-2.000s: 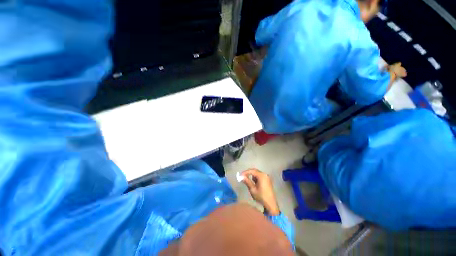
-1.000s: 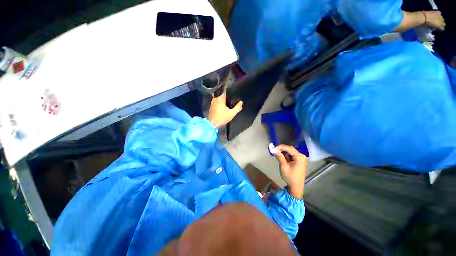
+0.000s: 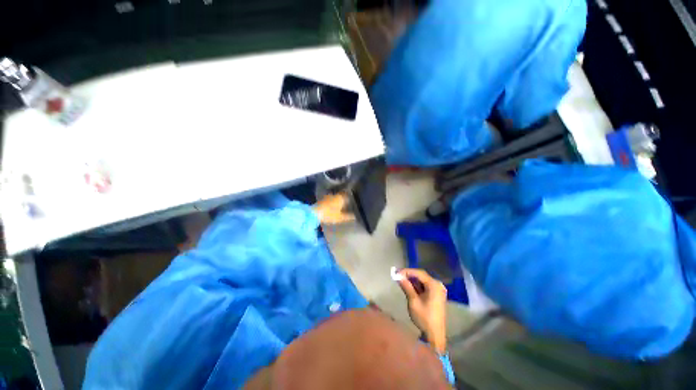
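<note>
A glossy black phone screen (image 3: 318, 97) lies at the right end of the white board (image 3: 191, 129). My left hand (image 3: 333, 209) is blurred at the board's front edge, against a dark upright tray or panel (image 3: 369, 194); whether its fingers grip the panel cannot be told. My right hand (image 3: 425, 298) is raised over the floor, pinching a small white wiping cloth (image 3: 397, 274) between its fingertips. Both hands are away from the screen.
A bottle (image 3: 49, 95) with a shiny top stands at the board's far left corner. A crinkled clear patch lies at the left end. Two people in blue smocks (image 3: 572, 251) are on the right. A blue stool (image 3: 435, 240) and dark trays (image 3: 507, 156) are between them and me.
My left hand came into view by the dark panel, which now shows smaller and closer to the board's edge. My right hand keeps the white cloth. The view has shifted; the screen still lies on the board.
</note>
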